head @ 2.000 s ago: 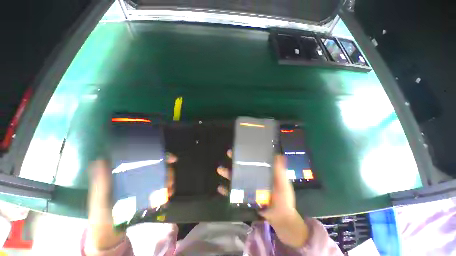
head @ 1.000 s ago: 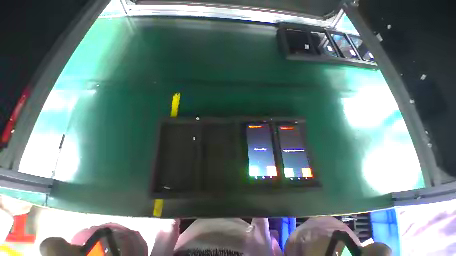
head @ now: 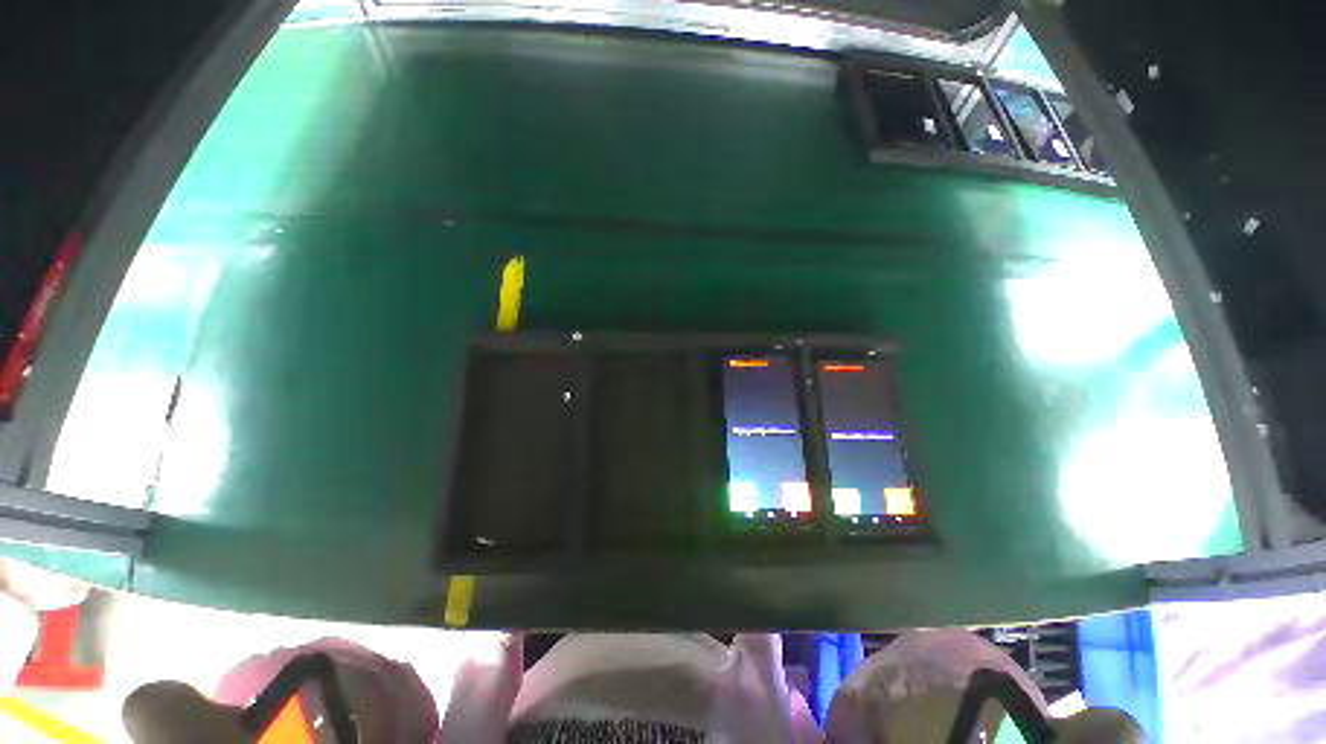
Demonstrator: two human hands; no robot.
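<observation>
A black four-slot tray (head: 644, 558) lies on the green mat. Its two left slots are empty. Its two right slots hold lit smartphones, the third-slot phone (head: 764, 432) and the fourth-slot phone (head: 862, 436), both with dark-blue screens and coloured blocks at the bottom. My left hand (head: 175, 714) is at the bottom left edge, partly cut off, holding a tilted smartphone (head: 297, 715) with an orange patch showing. My right hand (head: 1099, 728) is at the bottom right edge, mostly cut off, at another tilted smartphone (head: 1003, 704) with a green patch. Most fingers are hidden.
A second phone tray (head: 989, 163) stands at the back right with mostly dark phones. Yellow tape strips (head: 511, 294) mark the mat near the tray's left end. A blue crate (head: 1120, 666) is at the lower right. Dark booth walls stand on both sides.
Two seconds ago both hands held upright phones over the tray area. Both hands have since moved down to the bottom edge, towards my body. Since one second ago only the view has shifted slightly.
</observation>
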